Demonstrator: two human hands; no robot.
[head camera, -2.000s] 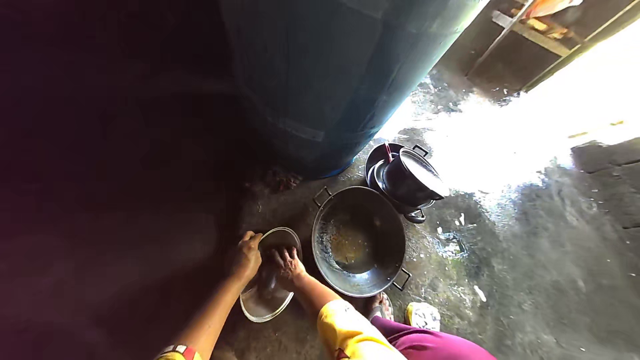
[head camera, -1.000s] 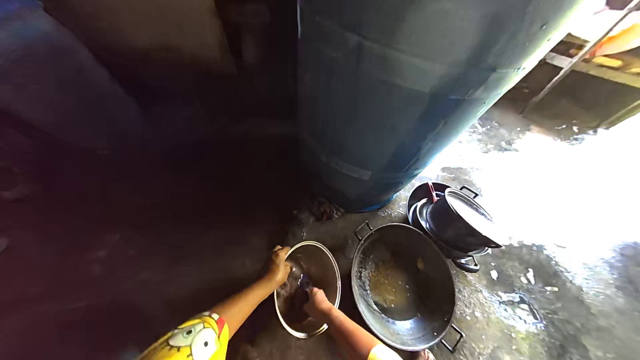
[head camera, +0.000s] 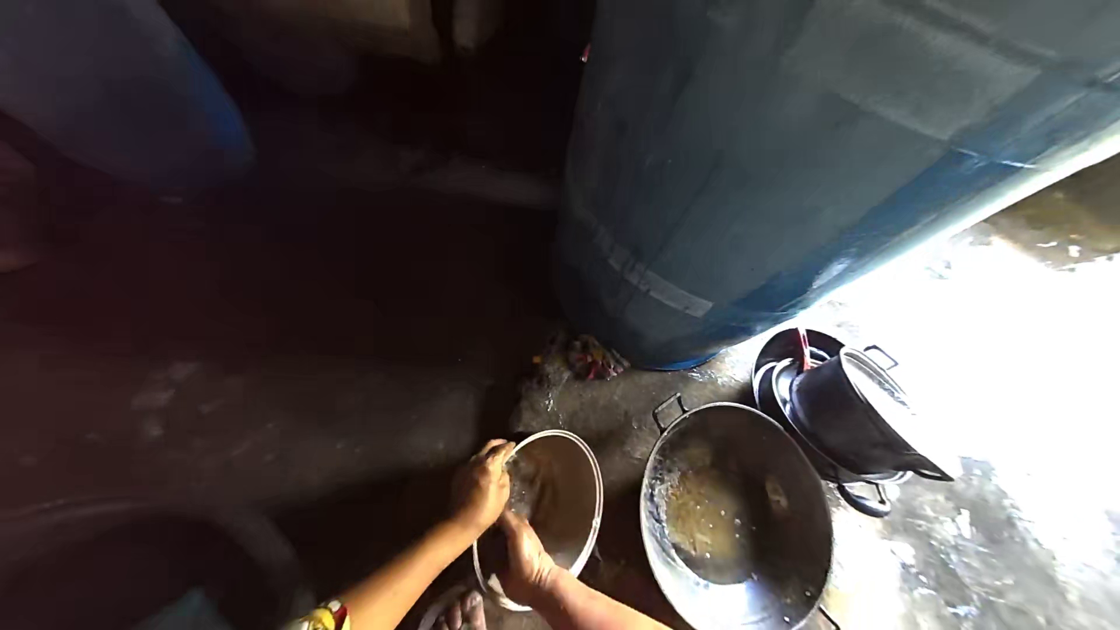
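A round metal pot or basin (head camera: 598, 516) with a pale rim is tilted low in the view. My left hand (head camera: 484, 490) grips its rim on the left side. My right hand (head camera: 525, 556) reaches inside, against the inner wall near the left hand; whether it holds anything is hidden. To the right of the pot stands a large two-handled wok (head camera: 744, 507) with brownish liquid and bits of residue in it.
A tall blue drum (head camera: 717, 175) rises behind the wok. Stacked dark pots (head camera: 844, 411) stand at right on the wet concrete floor. Crumpled scraps (head camera: 595, 357) lie by the drum's base. A large dark basin (head camera: 149, 516) is at lower left; a bare foot (head camera: 461, 611) is near the pot.
The view has swung toward the left. My right hand has moved to the left inside the pot, closer to my left hand, which stays on the rim.
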